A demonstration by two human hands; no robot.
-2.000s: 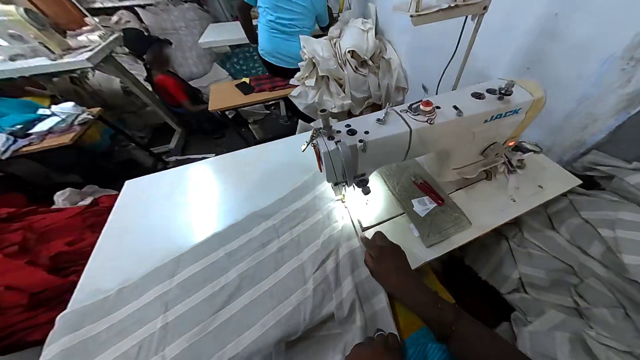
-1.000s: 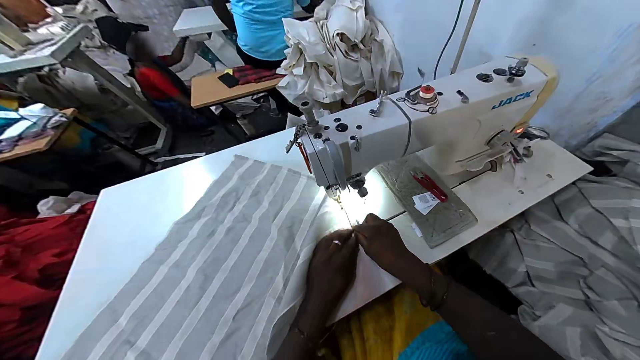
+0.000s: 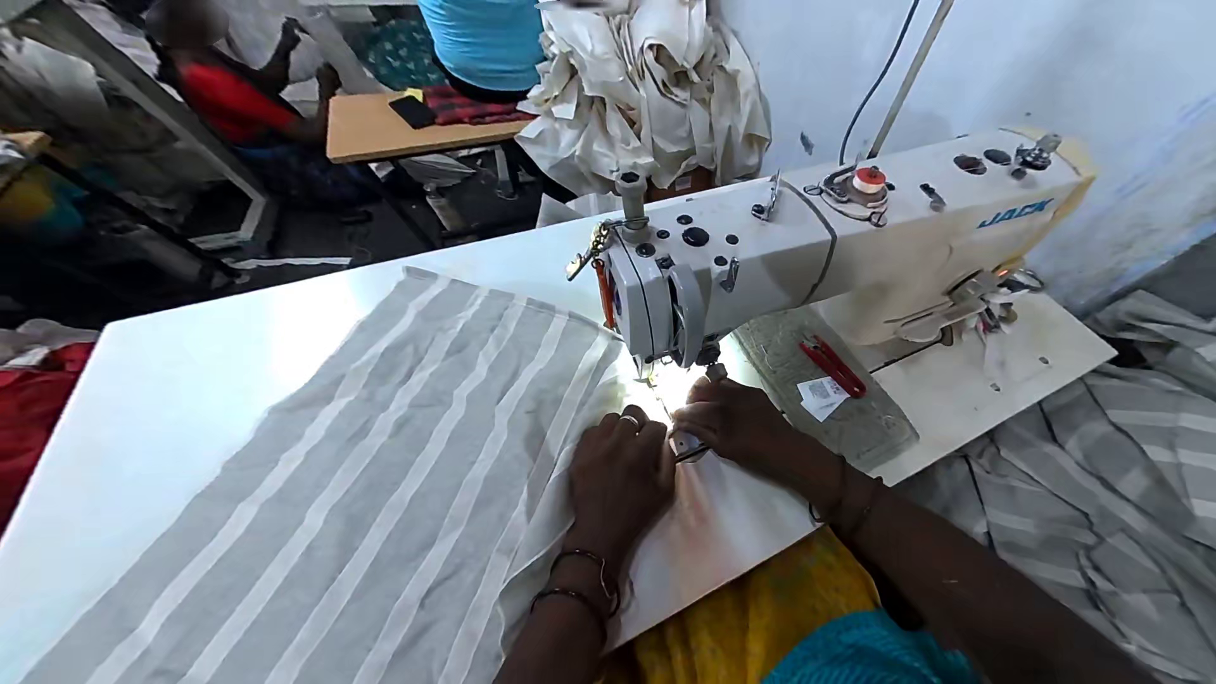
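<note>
A Jack sewing machine (image 3: 779, 256) stands on a white table, its lamp lighting the needle area. Grey fabric with white stripes (image 3: 408, 456) lies flat to the left, its right edge reaching the presser foot. My left hand (image 3: 622, 465) rests on that edge just in front of the needle, fingers bent down on the cloth. My right hand (image 3: 727, 418) is beside it to the right, fingertips bunched near the needle plate; whether they pinch the cloth is hidden. Right of the needle, red thread snips (image 3: 833, 367) and a small white label (image 3: 822, 397) lie on a grey pad (image 3: 807, 380).
More striped fabric (image 3: 1092, 475) is heaped at the right. Red cloth (image 3: 43, 399) hangs at the far left. Beyond the table are two people, a small wooden table (image 3: 408, 142) with a dark phone, and a pile of cream cloth (image 3: 655, 95). A wall stands behind the machine.
Two seconds ago the striped fabric hung over the table's front edge and my left hand was low at the frame's bottom; now both hands are together near the needle. The view has moved closer.
</note>
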